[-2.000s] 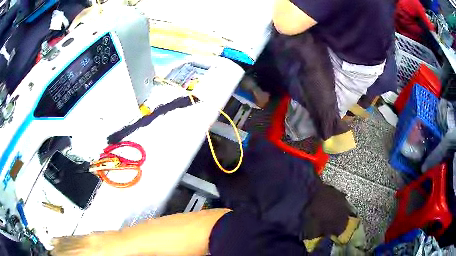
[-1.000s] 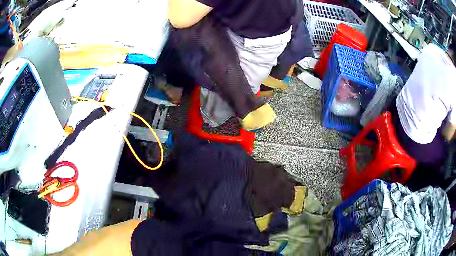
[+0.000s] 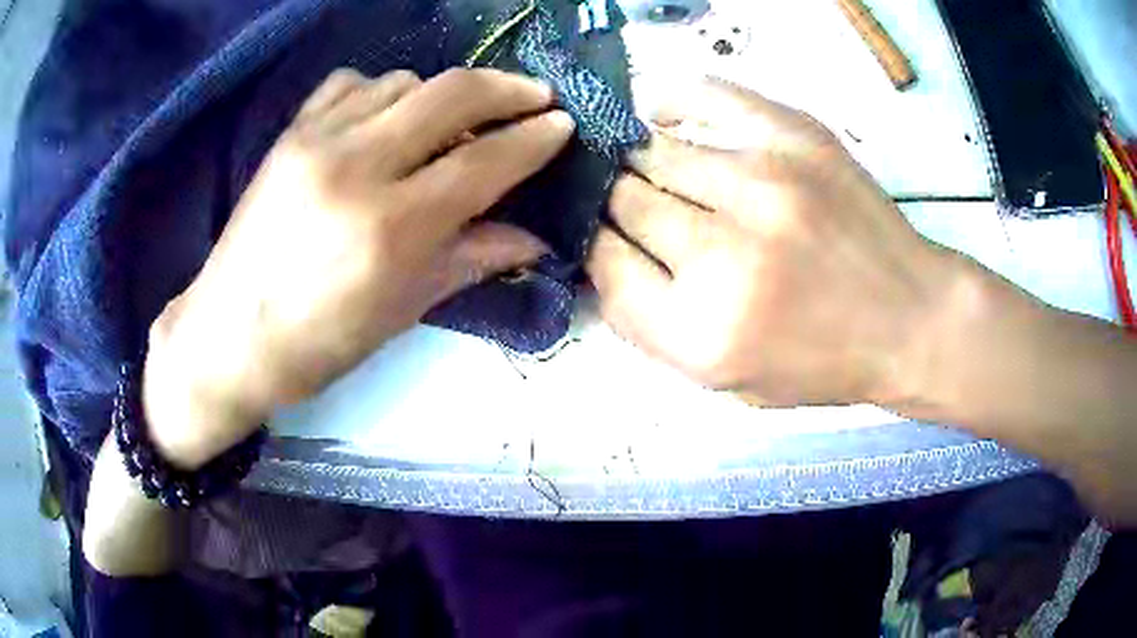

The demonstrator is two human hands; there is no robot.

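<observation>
The dark navy garment piece (image 3: 162,187) lies bulky on the left of the white table, and its edge reaches the middle under both hands. My left hand (image 3: 362,224) is on it, fingers bent, thumb and fingers pinching the cloth edge. My right hand (image 3: 761,249) meets it from the right, fingertips at the seam edge. A frayed, lighter blue woven part (image 3: 580,94) shows between the hands. The cloth under the fingers is partly hidden. A small curved flap (image 3: 530,314) hangs below my left thumb.
A tan wooden stick (image 3: 877,44) and a black smartphone (image 3: 1025,106) lie at the upper right. Red and yellow scissors (image 3: 1118,237) are cut off at the right edge. A ruled tape (image 3: 648,490) follows the table's front edge, with loose threads (image 3: 539,474) on it.
The view has swung from the table's right side, floor and another person to the work in front of me. Both hands and the navy garment now show; earlier only a forearm reached in.
</observation>
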